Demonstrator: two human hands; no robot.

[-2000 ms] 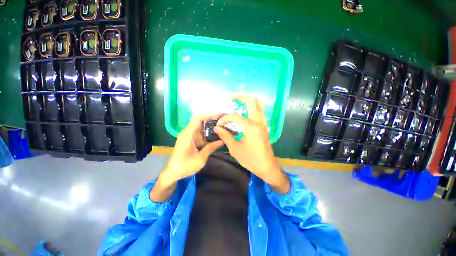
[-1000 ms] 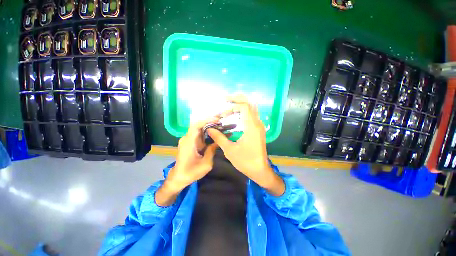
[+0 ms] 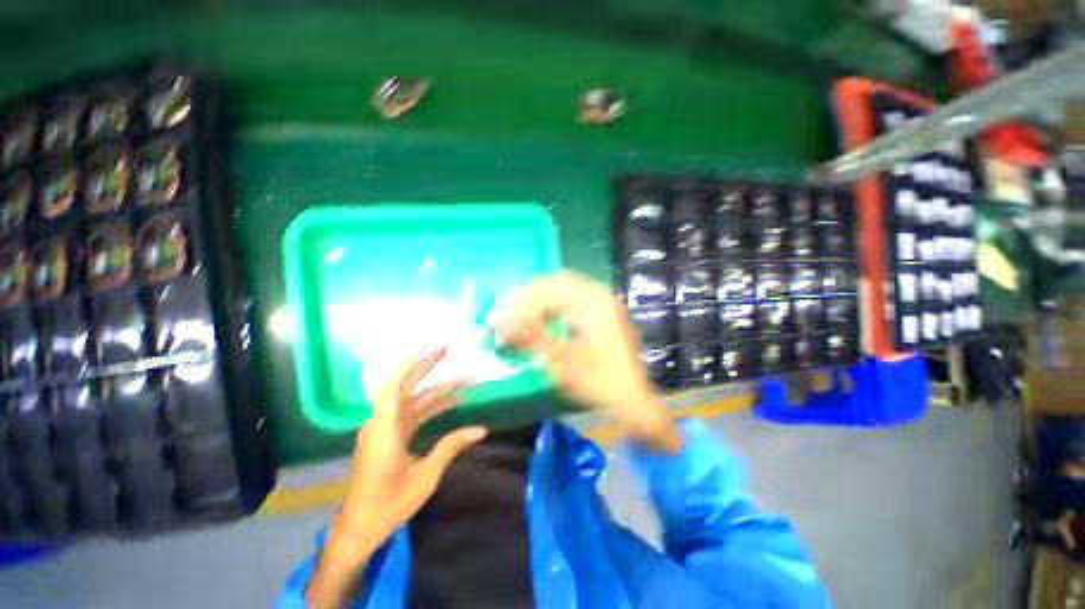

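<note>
The bright green tray (image 3: pixel 303 321) lies on the bench in front of me, with strong glare and small white flecks inside. My left hand (image 3: pixel 399 464) is at its lower edge, fingers and thumb spread, with nothing visible in it. My right hand (image 3: pixel 583 345) is over the tray's right edge, blurred, with fingers curled; whether it holds something cannot be told. The left black blister tray (image 3: pixel 119 416) has gold-rimmed units (image 3: pixel 107 184) in its upper rows. The right black blister tray (image 3: pixel 738 286) has shiny dark pockets.
Two small loose units, one left (image 3: pixel 401 96) and one right (image 3: pixel 601 107), lie on the green mat behind the tray. A red-edged tray (image 3: pixel 875 262) with white parts stands at the far right. Blue bins (image 3: pixel 892 390) sit below the bench edge. A grey bar (image 3: pixel 964 113) crosses the upper right.
The view has swung right, showing the red-edged tray more fully. My hands have moved apart. The dark unit seen between them is no longer visible. My left hand has opened.
</note>
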